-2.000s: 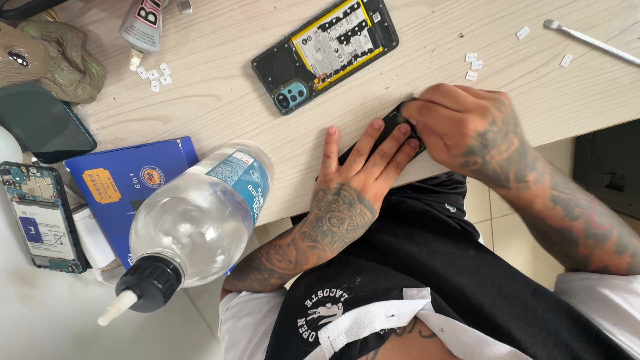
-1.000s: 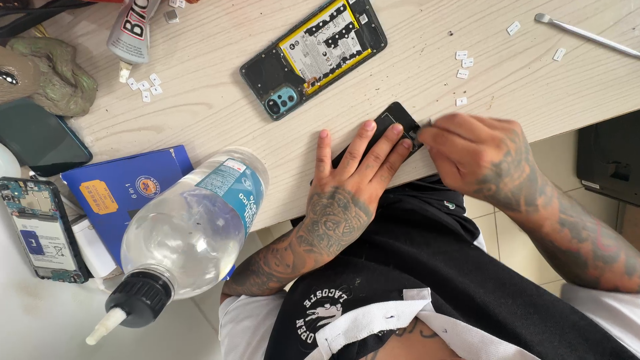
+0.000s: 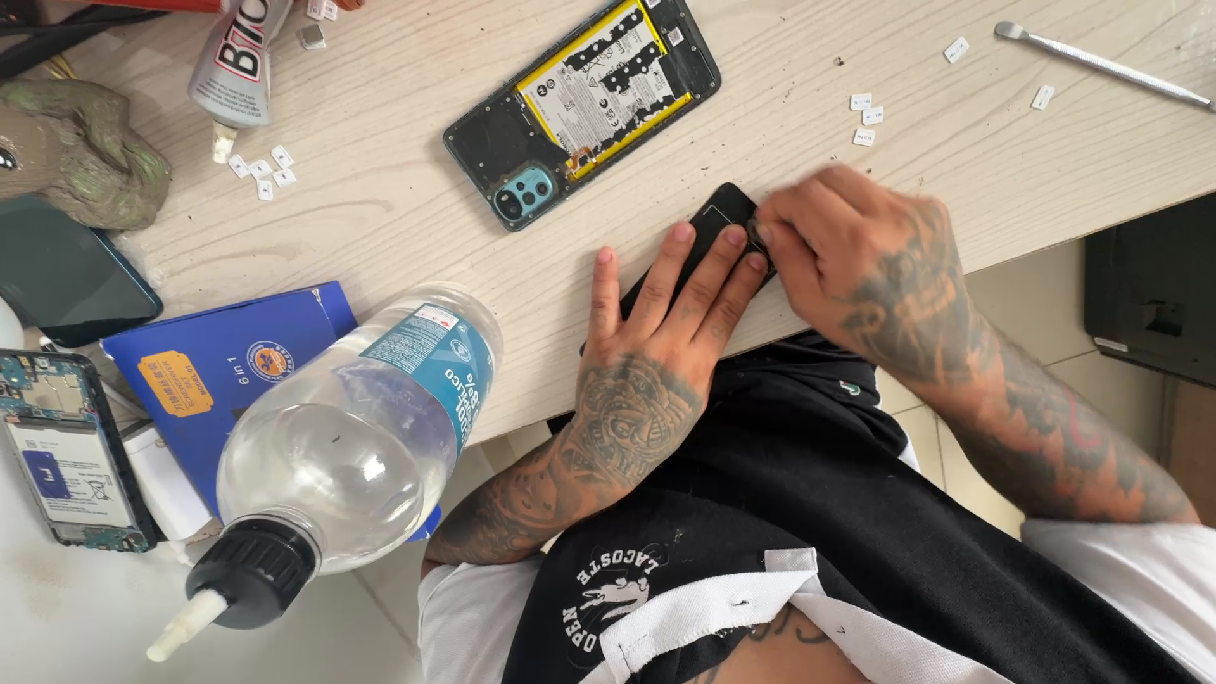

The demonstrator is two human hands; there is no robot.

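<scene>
Flat on a black phone part (image 3: 705, 228), likely a phone screen, lies my left hand (image 3: 655, 351) with its fingers spread, pressing it to the wooden table near the front edge. My right hand (image 3: 845, 256) is at the part's right edge, its thumb and index finger pinched on something small that is mostly hidden. Above them lies an opened smartphone (image 3: 584, 104) with its yellow-edged battery and blue camera module showing. Small white labelled pieces (image 3: 864, 137) are scattered to the right of the phone, near a metal spudger (image 3: 1107, 66).
A large clear plastic bottle (image 3: 332, 456) with a black nozzle cap leans in at front left. Behind it are a blue box (image 3: 285, 323), an opened phone (image 3: 81, 465) and a dark phone (image 3: 71, 271). A glue tube (image 3: 239, 76) and several white pieces (image 3: 261, 169) lie at upper left.
My right hand has shifted slightly about the part's right edge, while my left hand stays spread on the part. One small white piece near my right hand a second ago no longer shows.
</scene>
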